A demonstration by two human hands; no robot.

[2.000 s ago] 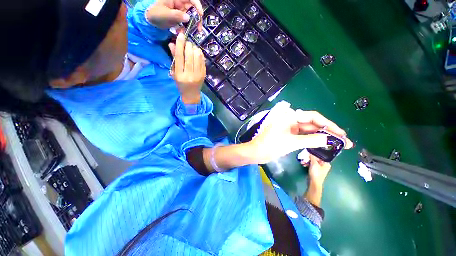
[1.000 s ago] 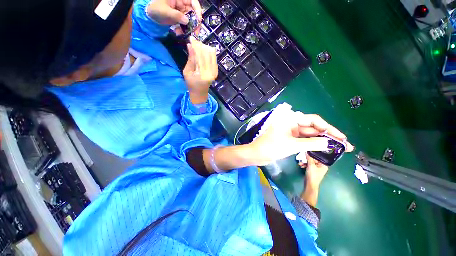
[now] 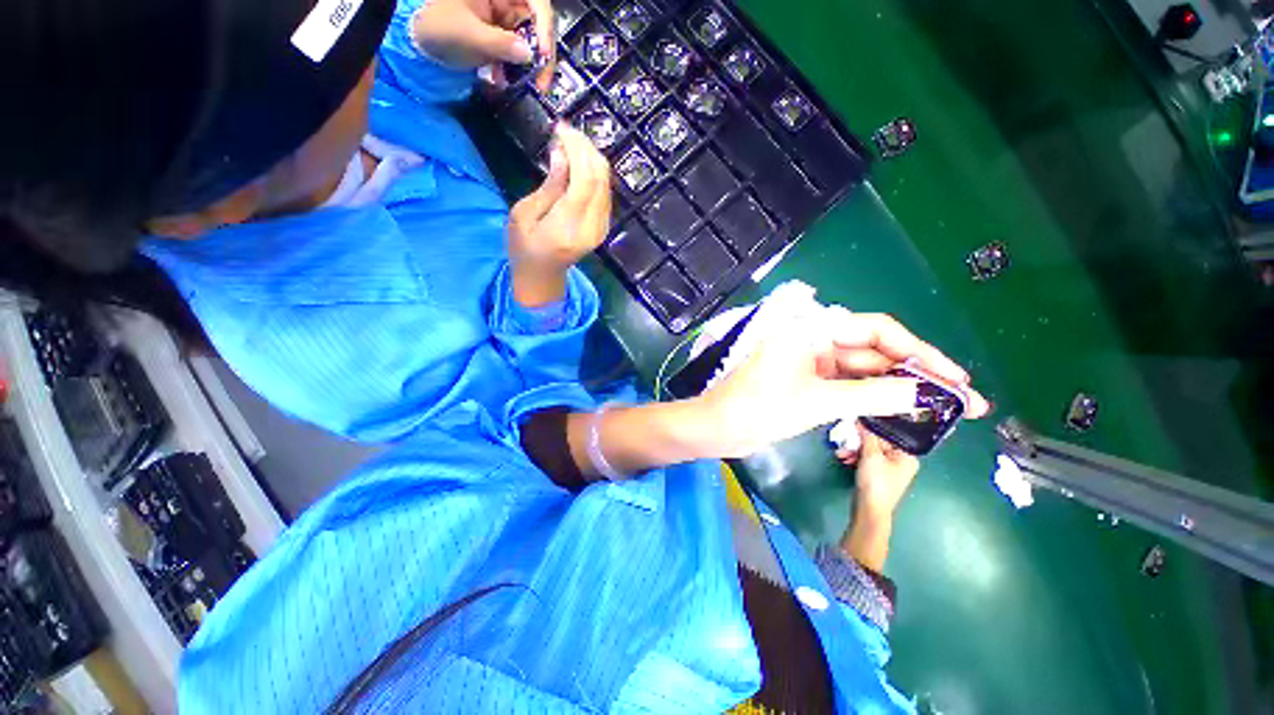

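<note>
A small black glossy device unit with a silvery patch on its face (image 3: pixel 929 409) is held above the green bench. My left hand (image 3: pixel 817 384), overexposed, reaches in from the left and grips the unit from above with thumb and fingers. My right hand (image 3: pixel 882 475) is at the unit's lower side. Its fingertips are partly hidden behind the unit. A small white piece (image 3: pixel 843 436) shows beside the right fingers; whether it is held cannot be told.
A person in a blue smock (image 3: pixel 321 307) works beside a black pocketed tray (image 3: pixel 713 224) partly filled with silvery units. A white ribbed object (image 3: pixel 785 305) adjoins my left hand. A grey metal bar (image 3: pixel 1146 489), a white scrap (image 3: pixel 1012 482) and loose units (image 3: pixel 988 261) lie ahead.
My hands and the unit have hardly moved. The loose units on the bench have shifted toward the picture's top. The neighbour's lower hand has changed pose, with a dark piece now near its fingertips.
</note>
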